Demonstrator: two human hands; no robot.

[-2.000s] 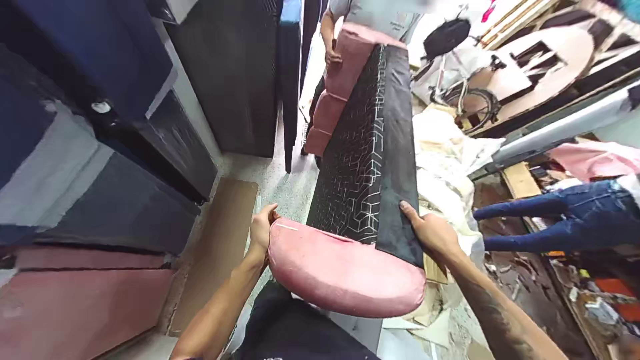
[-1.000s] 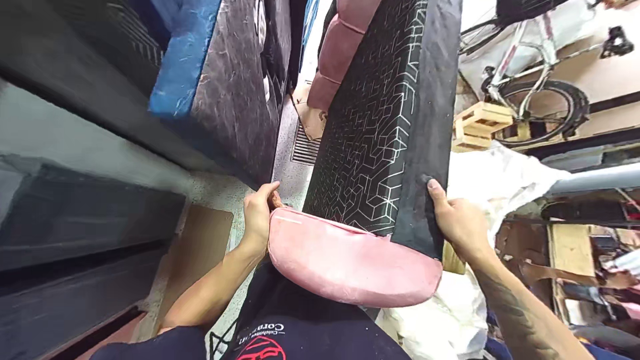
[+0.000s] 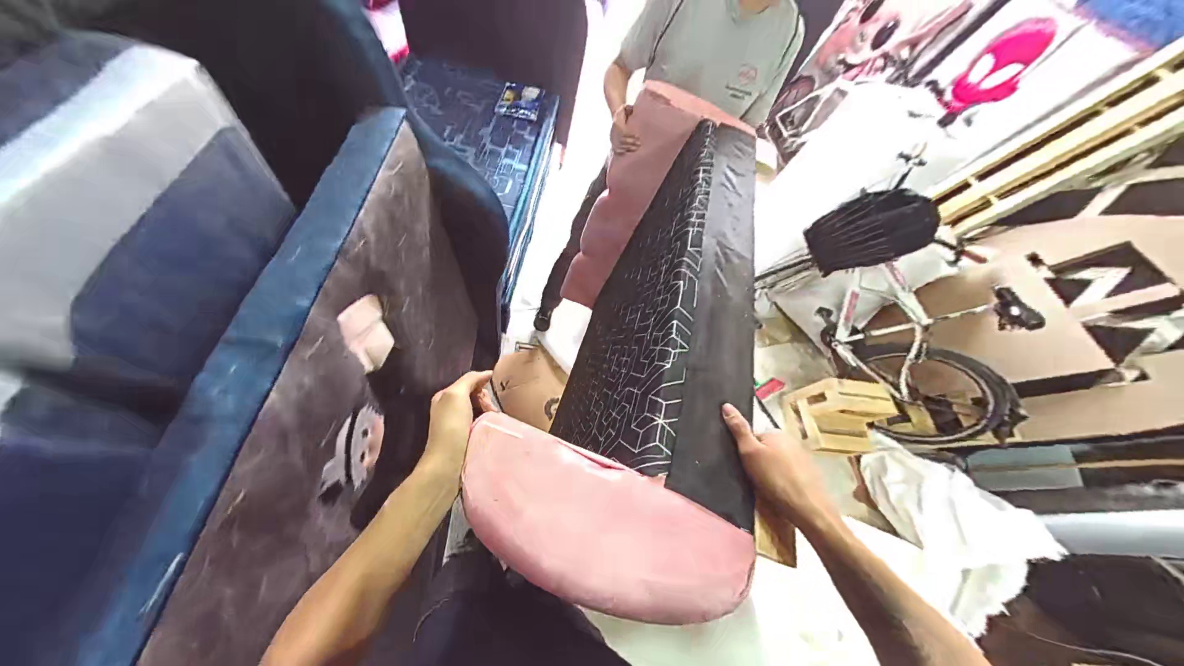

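A long upholstered sofa piece stretches away from my body, with a rounded pink end panel, a black patterned fabric face and a plain black side. My left hand grips the upper left corner of the pink end, its fingers partly hidden behind it. Against the plain black side presses my right hand, thumb on top and the other fingers out of sight beneath. At the far end a person in a grey shirt has a hand on the pink tufted part.
Close on the left stands blue and grey-brown upholstered furniture. To the right are a bicycle, a wooden crate and white sheeting. A cardboard piece lies beyond my left hand.
The view has shifted, bringing the far person's torso into sight. Both my hands keep their places on the piece. Blue upholstered furniture now stands close beside my left arm.
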